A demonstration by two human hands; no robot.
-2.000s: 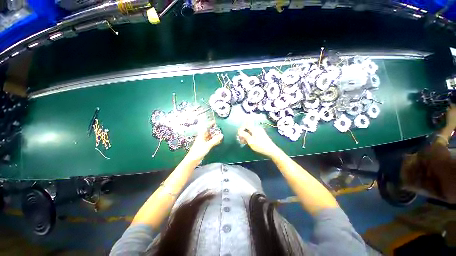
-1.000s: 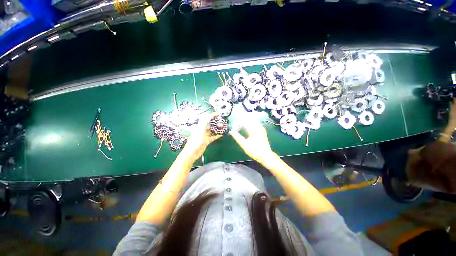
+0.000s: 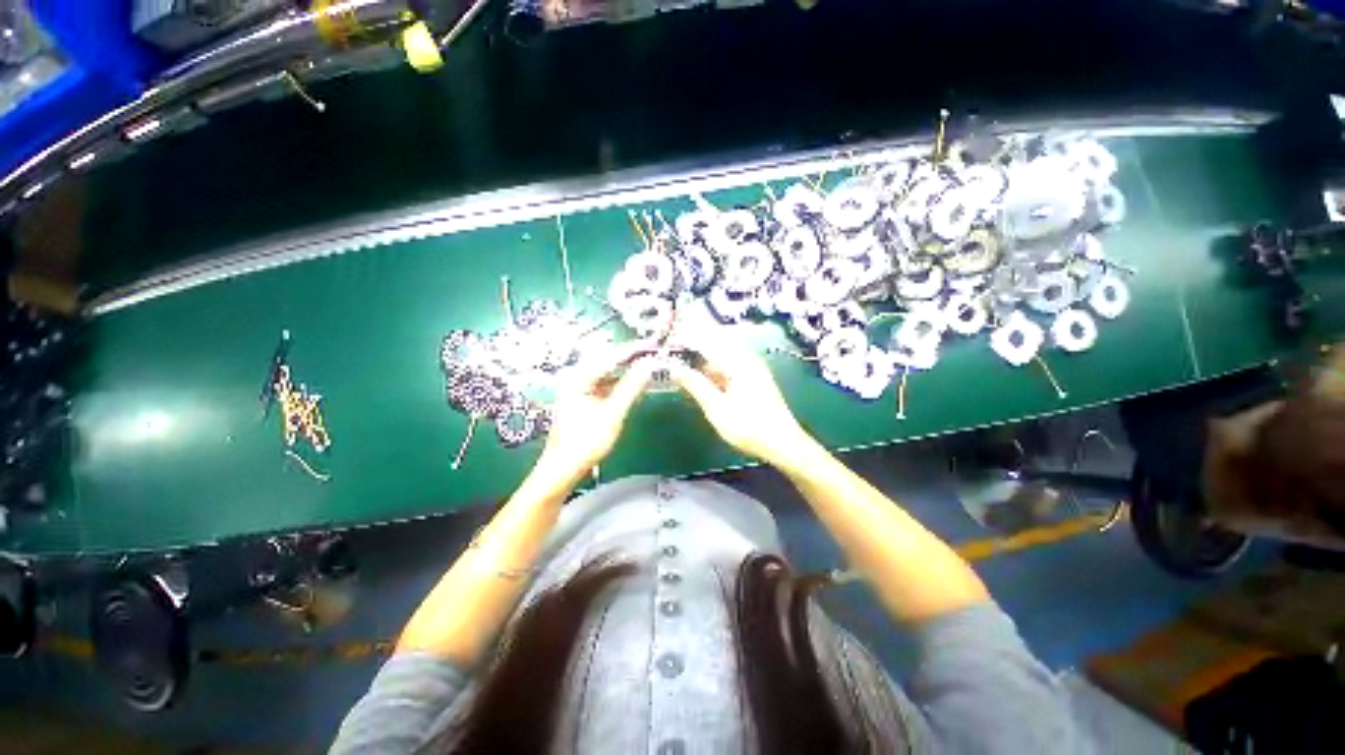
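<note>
My left hand (image 3: 598,401) and my right hand (image 3: 735,391) meet in front of my chest, both gripping one small wound stator (image 3: 659,363) between their fingertips. The fingers and glare hide most of it. A small pile of dark toothed stators (image 3: 480,387) lies on the green bench just left of my left hand. A large heap of whitish covered stator assemblies (image 3: 870,266) with thin leads spreads to the right, beyond my right hand.
A small bundle of tan sticks (image 3: 306,421) with a dark thin tool (image 3: 277,369) lies at far left. A metal strip (image 3: 369,232) edges the green bench (image 3: 177,472). A yellow-tipped fitting (image 3: 422,47) hangs from the rail. Another person's arm (image 3: 1283,465) is at far right.
My left hand has brought the stator up from beside the small pile. My right hand has moved left and closed on it, so both hands are now together.
</note>
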